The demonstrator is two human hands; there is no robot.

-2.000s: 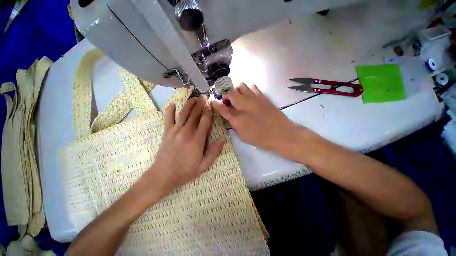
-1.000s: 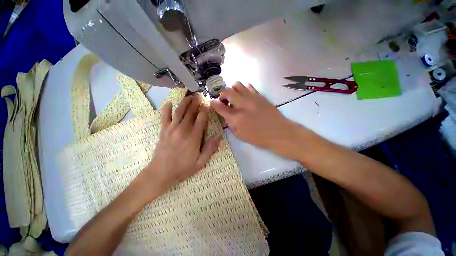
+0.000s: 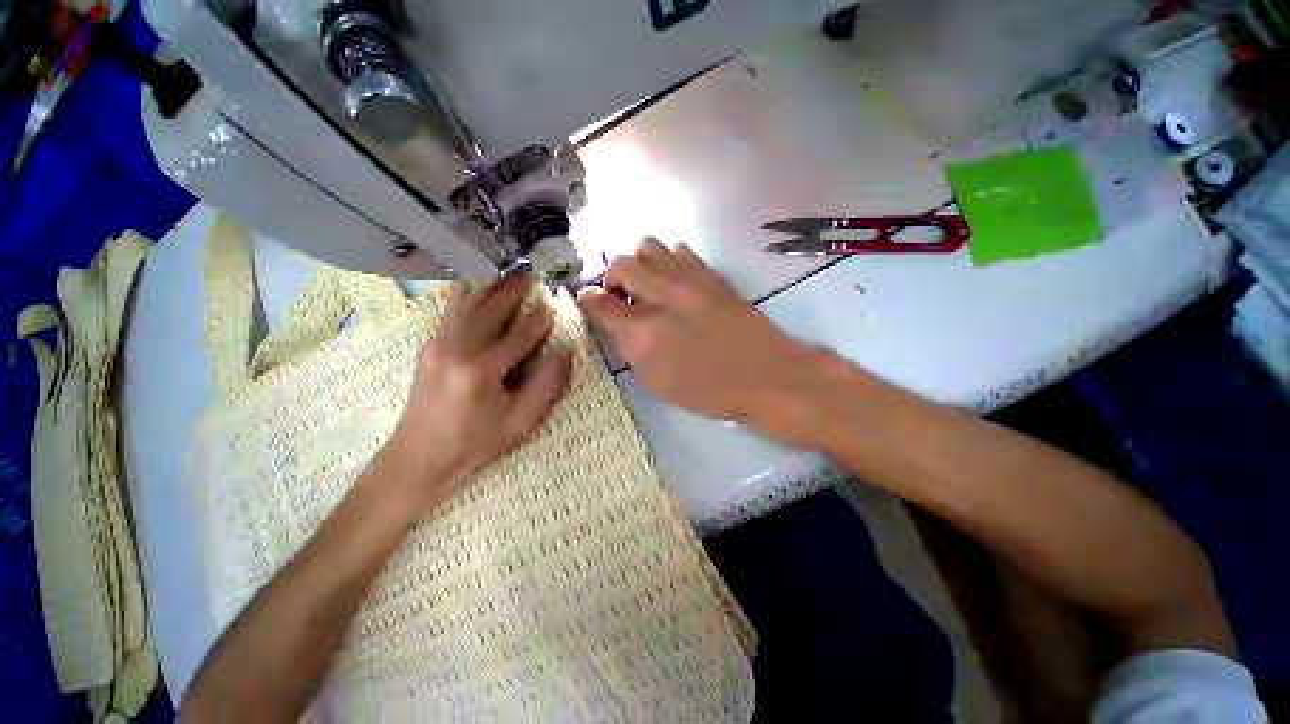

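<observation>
The cream woven bag panel (image 3: 566, 538) lies over the white table, its upper right corner under the sewing machine head by the presser foot (image 3: 556, 262). A bag handle (image 3: 227, 304) extends from its top edge. My left hand (image 3: 481, 371) rests on the panel, fingers bent and slightly apart, fingertips just left of the foot. My right hand (image 3: 686, 333) is at the panel's right edge, with thumb and fingertips pinched by the foot. The needle tip and the rim between my fingertips are too small and blurred to make out.
Red-handled thread snips (image 3: 870, 234) lie right of the needle beside a green square (image 3: 1024, 204). Cream strips (image 3: 92, 495) hang left of the table over blue sheeting. Small white spools (image 3: 1211, 170) are at the table's right end. The machine arm (image 3: 566, 50) crosses above.
The view has shifted, so the machine head and snips appear further left. My left hand's fingers are more bent, and its thumb has drawn closer to the fingers. My right hand remains by the foot.
</observation>
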